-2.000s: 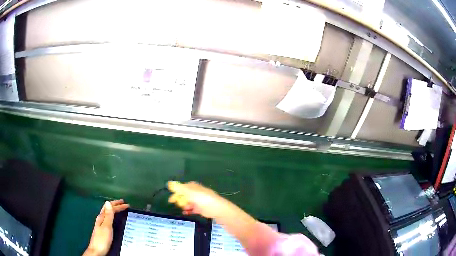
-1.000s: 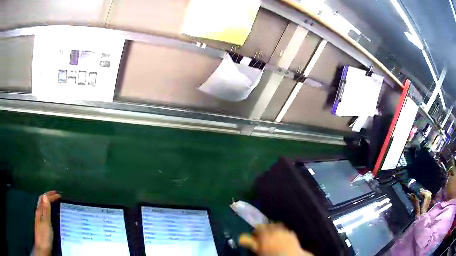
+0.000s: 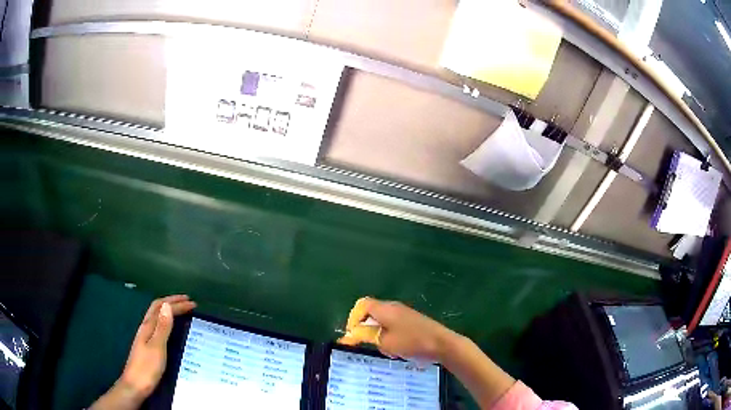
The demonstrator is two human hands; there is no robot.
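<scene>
Two tablets lie side by side at the bottom, a left tablet (image 3: 240,370) and a right tablet (image 3: 383,383), both with lit blue-white list screens and cut off by the lower edge. My left hand (image 3: 152,346) is bare, beside the left tablet's left edge, fingers extended and holding nothing. My right hand (image 3: 394,328) has yellow-orange finger cots and is at the right tablet's top edge. Its fingers are curled around a small white piece (image 3: 371,322), apparently the wiping cloth, mostly hidden.
A black foam tray with dark tablets (image 3: 641,340) stands at the right, and another dark block (image 3: 38,296) at the left. A grey panel behind the green mat (image 3: 192,216) carries an instruction sheet (image 3: 240,104) and clipped papers (image 3: 517,156). A clipboard (image 3: 688,192) hangs at the right.
My right hand went right to the white cloth, then came back to the right tablet's top edge. The cloth no longer shows on the mat. The view swung right and back.
</scene>
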